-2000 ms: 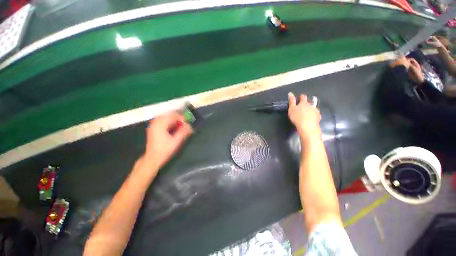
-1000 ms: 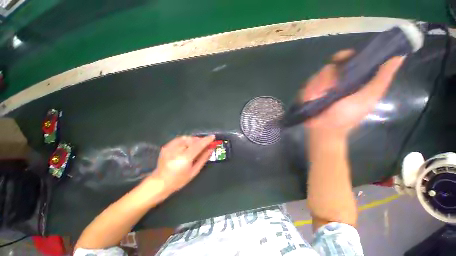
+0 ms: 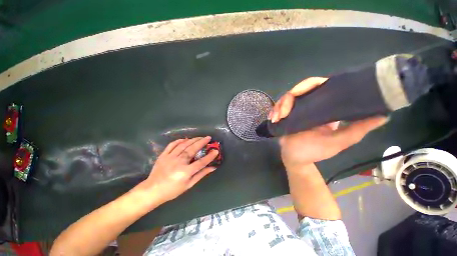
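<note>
My right hand grips the thick black electric screwdriver, which has a pale tape band near its cable end. Its tip is over the lower right edge of the round grey screw dish. My left hand is on a small electronic unit lying on the bench, left of and below the dish. The fingers cover much of the unit; its red part and a dark edge show. Single screws cannot be made out.
Two more electronic units with red parts lie at the bench's left end. The green conveyor runs behind the pale edge strip. A white fan stands at lower right. A black cable runs along the bench's right side.
The screwdriver's tip has moved left and down at the dish, and its body now lies flatter. My left fingers have closed further over the unit, where the red part now covers the green board area.
</note>
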